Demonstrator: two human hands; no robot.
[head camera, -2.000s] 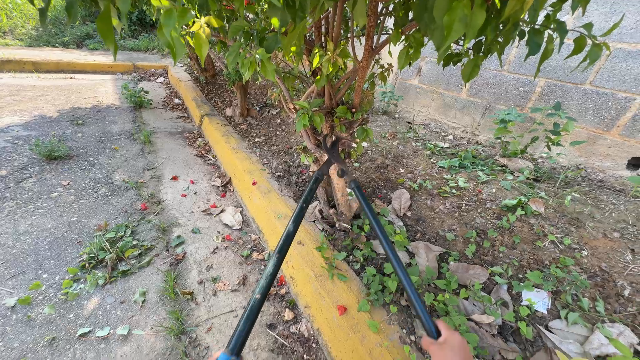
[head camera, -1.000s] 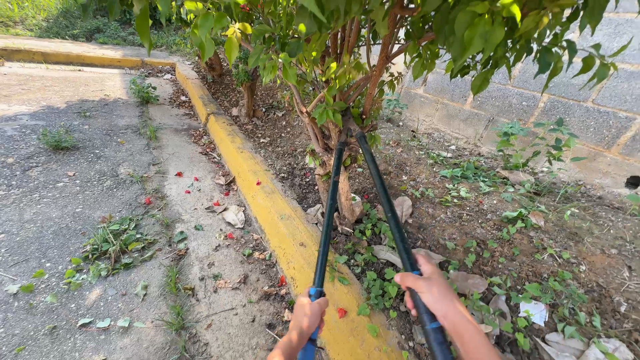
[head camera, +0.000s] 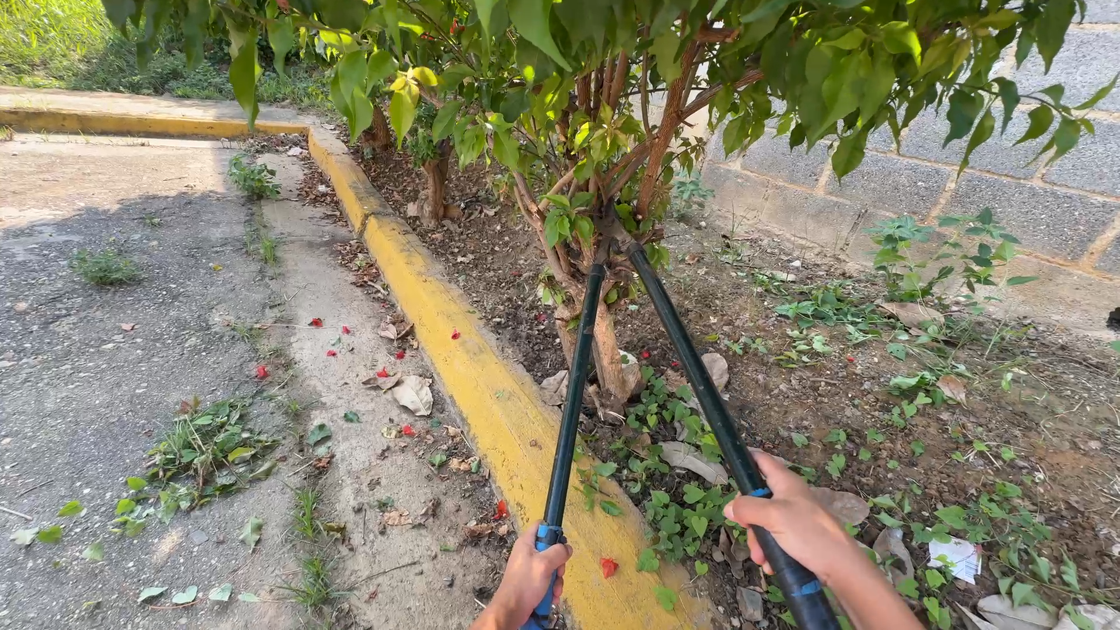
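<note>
My left hand (head camera: 529, 573) is closed around the left handle of long-handled loppers (head camera: 573, 402), by its blue grip. My right hand (head camera: 792, 516) holds the right handle, a little above its blue band. The dark handles stand moderately apart and meet at the pivot among the stems of a leafy shrub (head camera: 604, 210). The blades are mostly hidden by stems and leaves, so I cannot tell what lies between them. The shrub's thick lower trunk (head camera: 611, 350) shows between the two handles.
A yellow-painted concrete curb (head camera: 437, 324) runs diagonally beside the shrub. Cut greenery (head camera: 206, 455) lies on the pavement at left. A concrete block wall (head camera: 1024, 192) stands behind at right. Leafy branches (head camera: 840, 79) hang across the top, and low vines (head camera: 691, 507) cover soil by my right hand.
Two seconds ago the handles were spread wider and the tool's head sat lower on the trunk. The head is now higher among the stems, and both hands have come into fuller view.
</note>
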